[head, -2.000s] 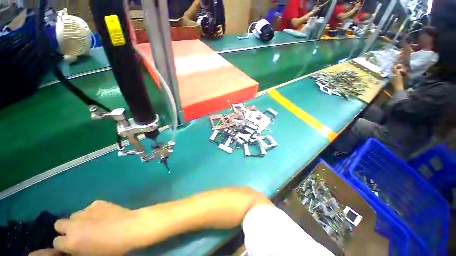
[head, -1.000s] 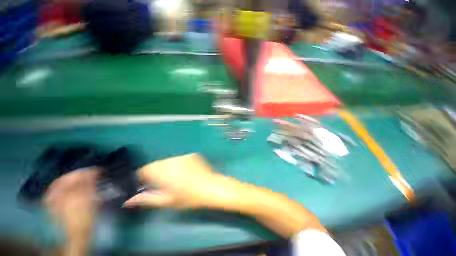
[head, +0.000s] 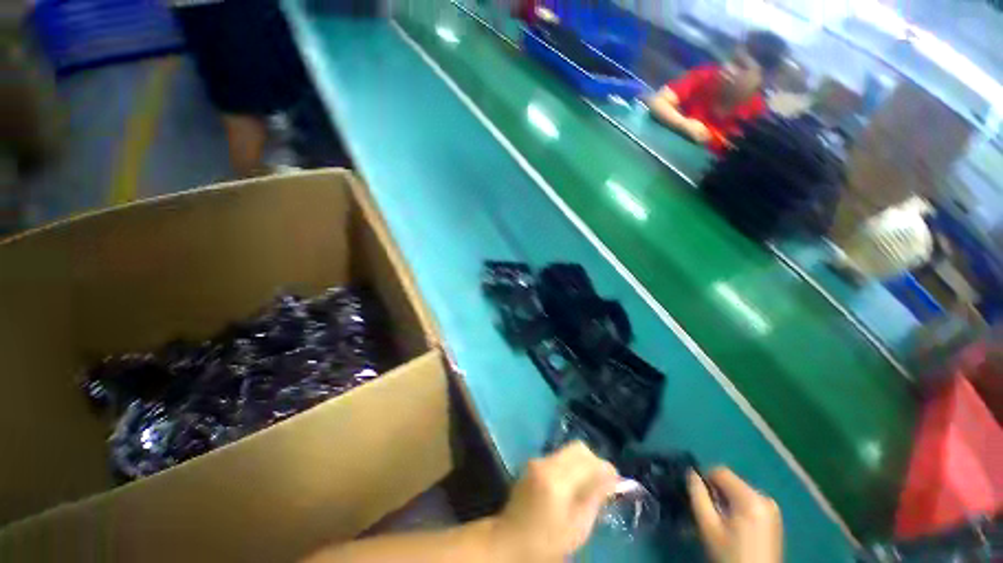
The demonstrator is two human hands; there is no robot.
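Observation:
My left hand (head: 559, 500) pinches a crinkled clear plastic bag (head: 629, 508) at the bottom centre. My right hand (head: 739, 517) grips a black plastic housing (head: 671, 484) just right of it, partly hidden by the fingers. A loose pile of black plastic housings (head: 583, 330) lies on the blue-green bench top (head: 412, 187) beyond my hands. Some of the pile nearest my hands looks shiny, as if still in film.
A large open cardboard carton (head: 363, 429) at the left holds glittering bagged housings (head: 253, 363). A green conveyor belt (head: 660, 236) runs beyond the bench. A red block (head: 951, 467) stands at the right. A person in red (head: 720, 105) sits across the belt; another person stands at upper left.
The view has swung left, bringing the carton into sight and the screwdriver out of it. My hands have moved from the pile and now hold a bag and a housing.

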